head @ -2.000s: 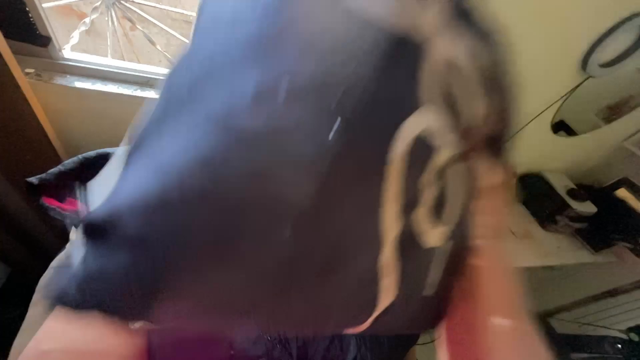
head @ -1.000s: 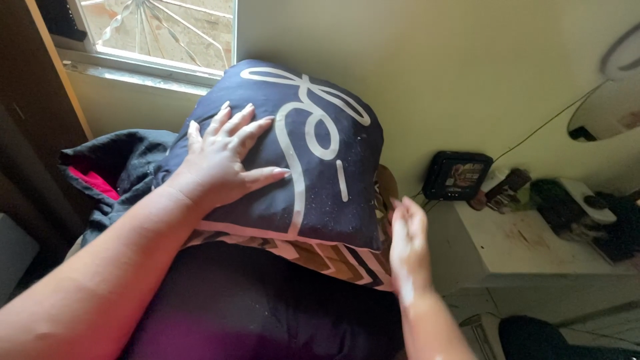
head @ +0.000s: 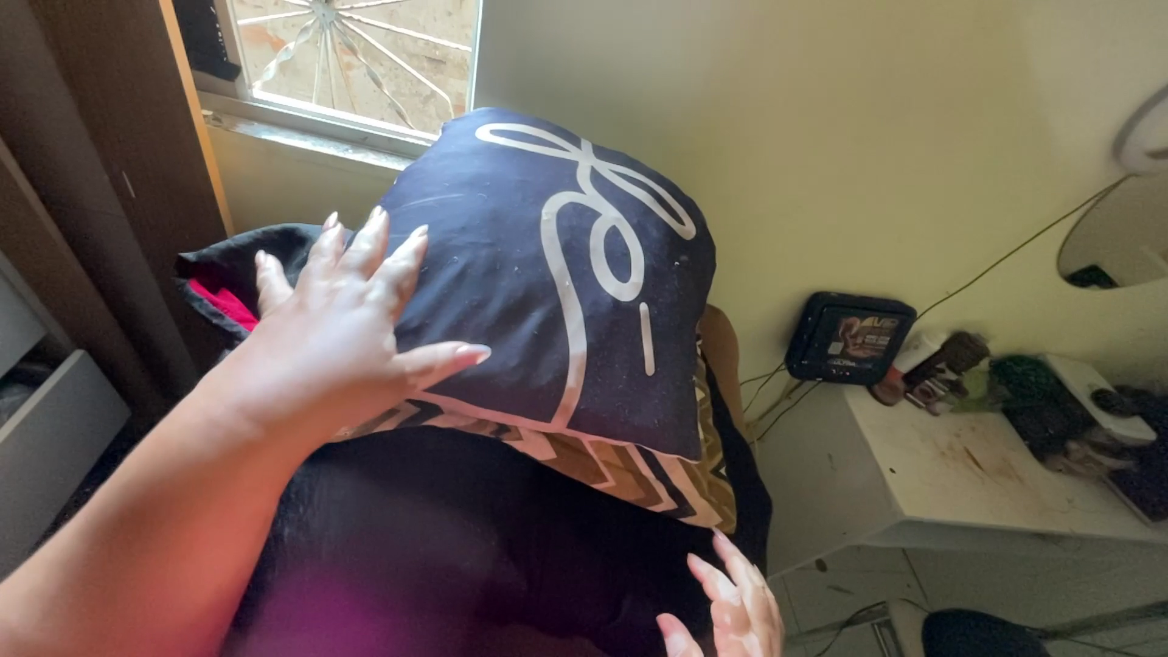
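Note:
A dark blue pillow (head: 474,274) with a pale looping line printed on it lies on top of a pillow with a brown, black and cream zigzag pattern (head: 584,461). My left hand (head: 333,328) is spread, fingers apart, over the left side of the blue pillow; whether it presses on the fabric I cannot tell. Below the zigzag pillow's front edge, at the lower right, is my right hand (head: 735,607), fingers slightly bent and nothing in it, partly cut off by the frame. Black fabric (head: 474,538) spreads beneath the pillows, and black cloth with a pink lining (head: 219,301) sticks out at the left.
A barred window (head: 351,64) is behind the pillows. At the right stands a white table (head: 958,465) with a black box-like device (head: 849,338), cables and assorted items. Brown furniture (head: 119,173) and a pale open drawer (head: 59,456) are at the left.
The blue pillow, a blur close to the camera two seconds ago, now rests on the zigzag one. Since one second ago my right hand has moved down from the stack's right side.

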